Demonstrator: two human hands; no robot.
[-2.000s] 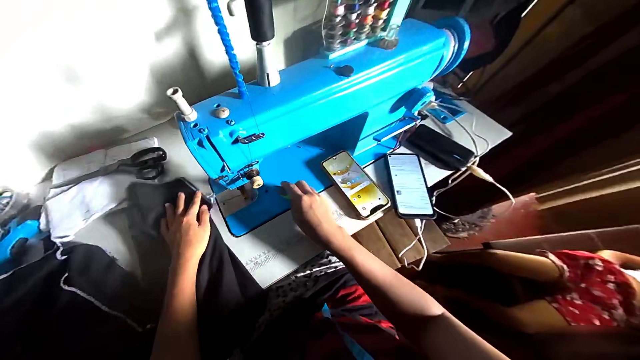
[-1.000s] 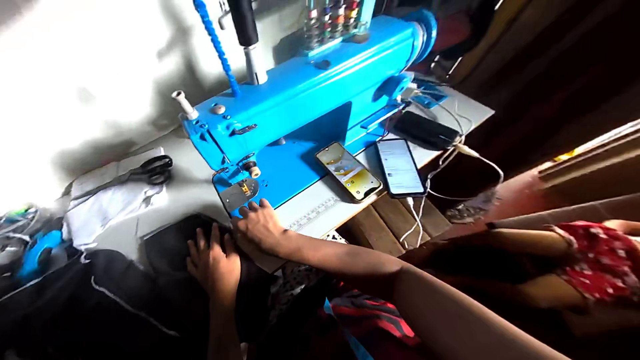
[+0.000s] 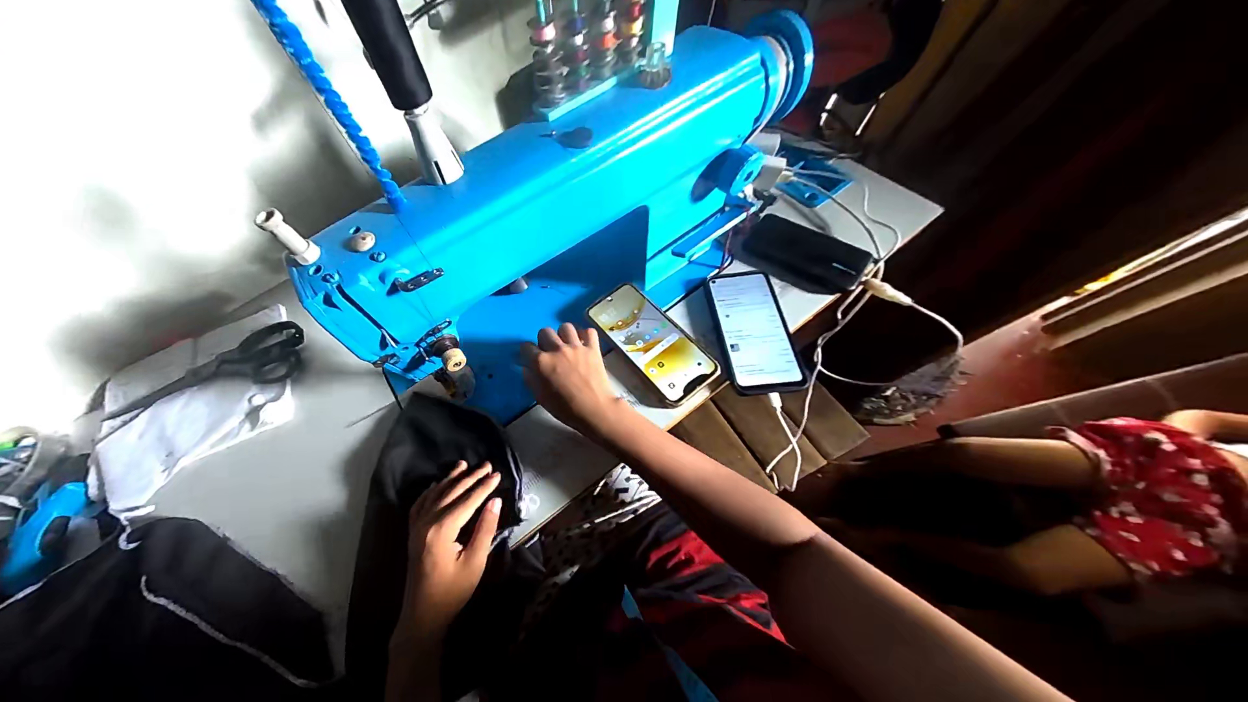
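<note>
A blue sewing machine (image 3: pixel 575 195) stands on a pale table. Black fabric (image 3: pixel 434 439) reaches up to the needle area, its far end close to the presser foot. On that fabric my left hand (image 3: pixel 453 536) lies flat with its fingers spread. My right hand (image 3: pixel 570 375) is over the front edge of the machine bed, right of the needle, its fingers curled; whether it pinches anything cannot be seen. Just right of it lies a phone with a yellow screen (image 3: pixel 655 346). More black fabric with a white edge (image 3: pixel 185 595) covers the table's left front.
Black-handled scissors (image 3: pixel 263 356) rest on white cloth (image 3: pixel 195 439) at the left. A second phone (image 3: pixel 754 331), cabled, lies beside a black power bank (image 3: pixel 807 255). Bobbins and spools (image 3: pixel 590 49) stand on a rack behind the machine. At the right is another person's leg (image 3: pixel 1014 463).
The black fabric now reaches the needle area. My right hand has moved away from beside my left hand, rightward along the machine bed.
</note>
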